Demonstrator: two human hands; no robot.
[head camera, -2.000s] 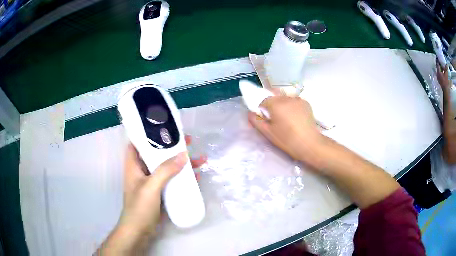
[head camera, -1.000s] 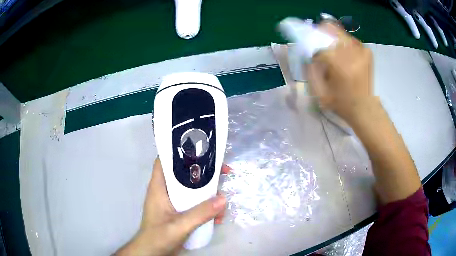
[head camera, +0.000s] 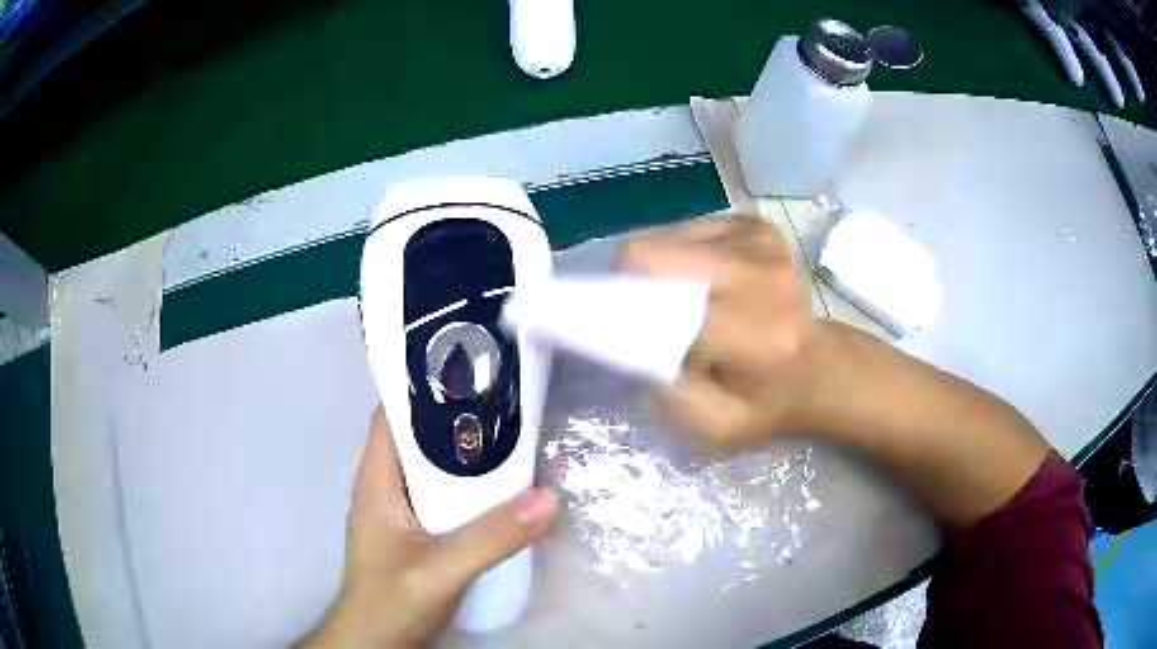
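A white handset stands upright in view with its wide head up, its glossy black oval control panel facing me. My left hand is closed around its lower handle, thumb on the front. My right hand, blurred, pinches a white folded wiping cloth. The cloth's tip is at the right edge of the black panel; whether it presses on the surface I cannot tell. The white dispenser bottle stands at the upper right with its lid flipped open.
Crinkled clear film lies on the pale bench right of the handset. A folded white stack of wipes lies below the bottle. The green conveyor runs behind, with one handset at the top and several at the upper right.
My right hand with the cloth has come from the bottle down and left to the handset's panel. The bottle and the stack of wipes are now uncovered. The handset has shifted slightly left.
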